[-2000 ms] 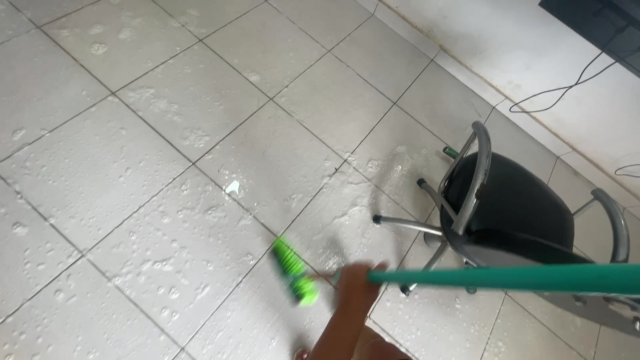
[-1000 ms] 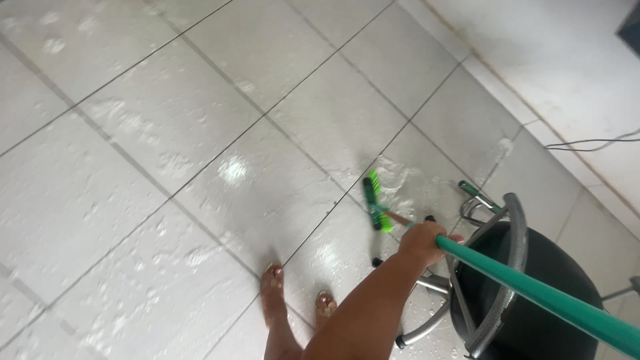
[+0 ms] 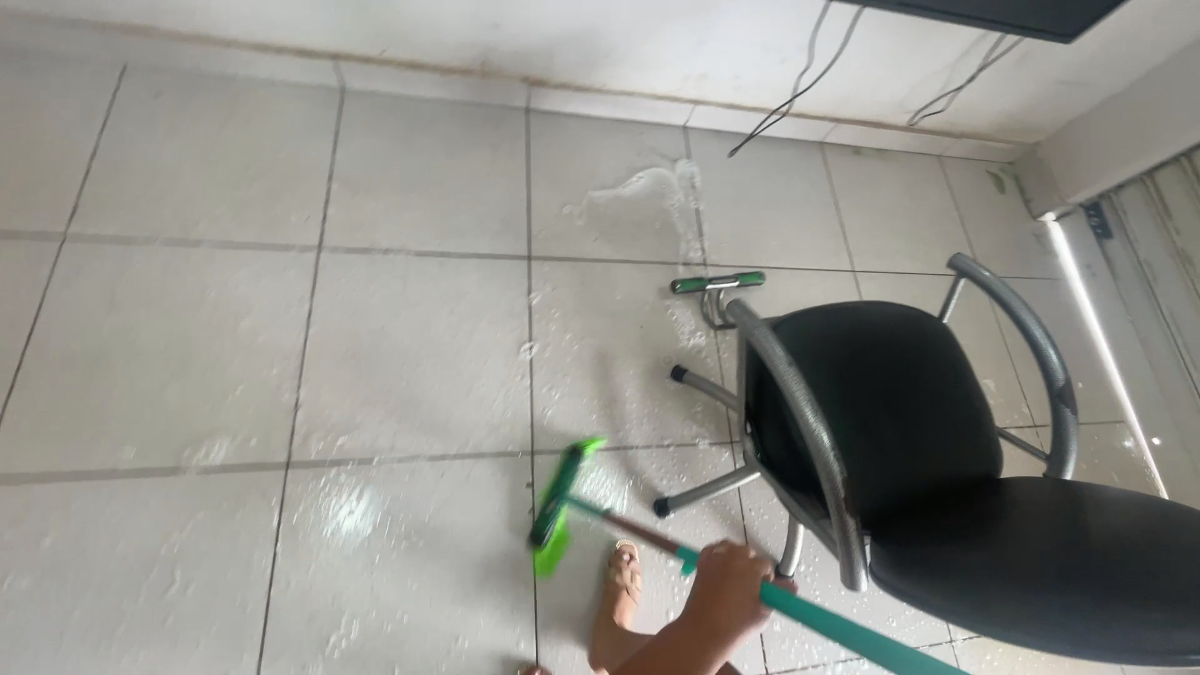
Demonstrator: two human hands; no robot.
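My left hand (image 3: 736,581) is closed around the teal pole (image 3: 844,628) of a push broom, low down near its brown metal section. The broom head (image 3: 558,497), dark green with bright green bristles, is slightly blurred on the wet tiled floor (image 3: 422,356), left of the hand. White suds (image 3: 647,187) lie near the wall, with thinner wet streaks across the tiles. The pole runs out of view at the lower right, where its upper end is hidden. My right hand is not in view.
A black chair (image 3: 881,403) with grey metal arms and legs stands close right of the pole. Beside it is a green-ended bar (image 3: 717,281) on bent metal tubing. Cables (image 3: 797,94) hang along the wall below a dark panel (image 3: 1012,14). My sandalled foot (image 3: 623,572) is near the broom head.
The view has turned and shows more of the wall. The broom head, near the chair's leg ends one second ago, is now farther from the green-ended bar and close to my foot. My left hand keeps its grip.
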